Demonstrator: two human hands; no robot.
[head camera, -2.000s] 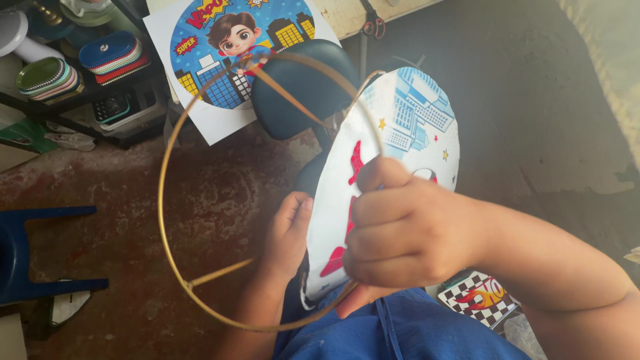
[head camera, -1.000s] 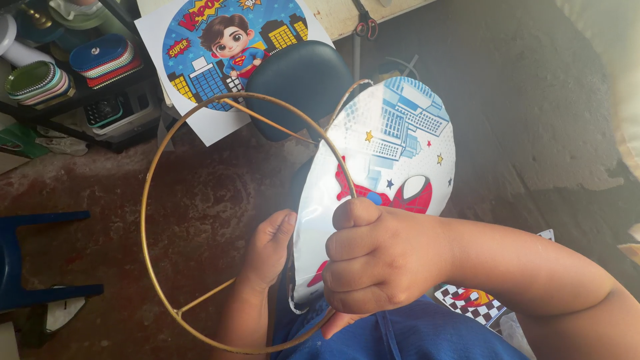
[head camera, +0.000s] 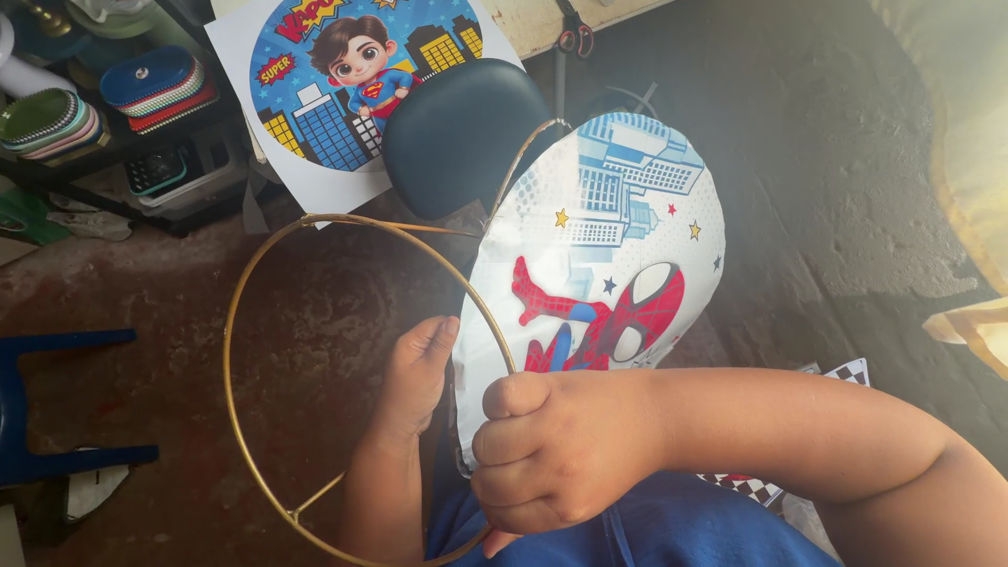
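Observation:
A wire frame with a round gold metal ring (head camera: 229, 346) stands tilted over my lap. A round white printed panel (head camera: 543, 291), showing a red masked figure, blue buildings and stars, covers the frame's other round side. Thin metal bars run from the ring toward the panel. My right hand (head camera: 563, 449) is a closed fist at the ring's right side, in front of the panel's lower part; the ring passes into its grip. My left hand (head camera: 421, 378) is behind the ring at the panel's left edge, thumb up against it; its fingers are largely hidden by the panel.
A dark padded seat (head camera: 465, 142) stands ahead, overlapping a printed round picture on a white sheet (head camera: 346, 189). Scissors (head camera: 575, 39) lie at the table's edge (head camera: 535, 27). A shelf (head camera: 118, 138) with stacked oval cases is at left, above a blue plastic stool (head camera: 16, 402). Pale cloth (head camera: 953, 102) hangs right.
The panel has turned to face the camera more, so more of the red masked figure shows. My right fist stays at the ring's right side, and my left hand stays by the panel's left edge.

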